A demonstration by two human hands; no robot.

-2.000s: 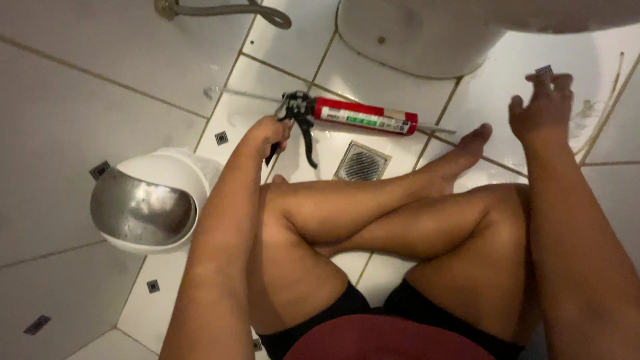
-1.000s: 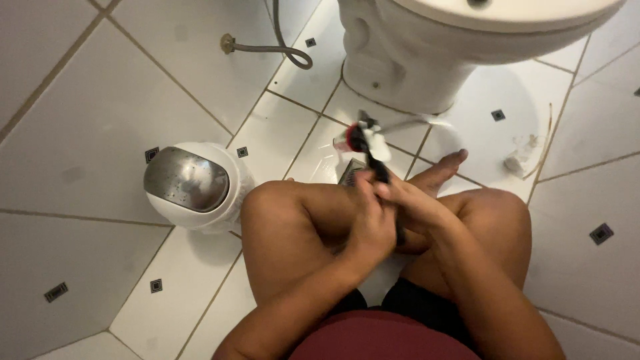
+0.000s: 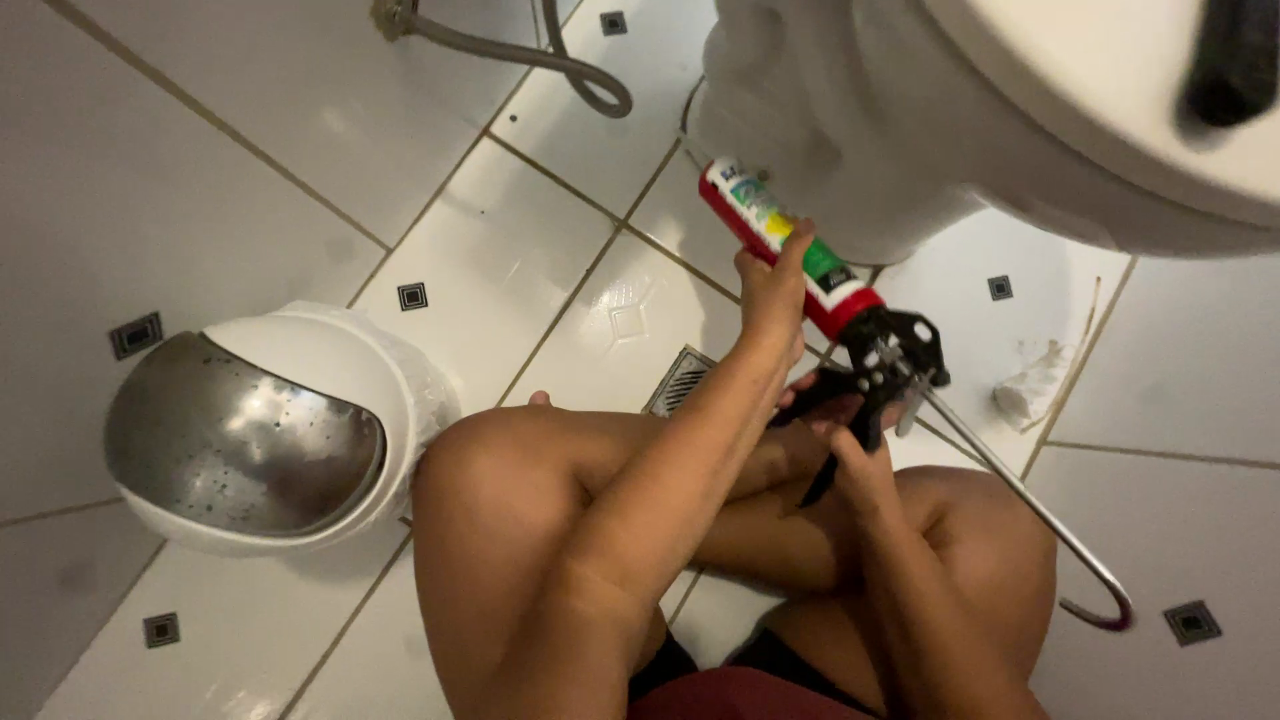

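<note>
A caulking gun (image 3: 895, 350) with a red sealant cartridge (image 3: 735, 215) slants across my lap, its nozzle pointing up and left at the foot of the toilet base (image 3: 840, 130). My left hand (image 3: 775, 295) grips the cartridge around its middle from the near side. Around the black handle and trigger closes my right hand (image 3: 860, 445), its fingers partly hidden behind them. The gun's metal rod, hooked at its end, sticks out to the lower right. Whether the nozzle tip touches the toilet base or the floor, I cannot tell.
A white bin (image 3: 390, 420) with a metallic lid (image 3: 240, 440) stands at the left. A floor drain (image 3: 680, 380) lies beyond my crossed legs. A grey hose (image 3: 500, 45) hangs from the wall at the top. At the right lies a crumpled whitish piece (image 3: 1035, 385) on the tiles.
Two seconds ago the gun lay on the floor with my left hand at its handle and my right hand empty. Now it is lifted and turned toward the toilet base, held by both hands.
</note>
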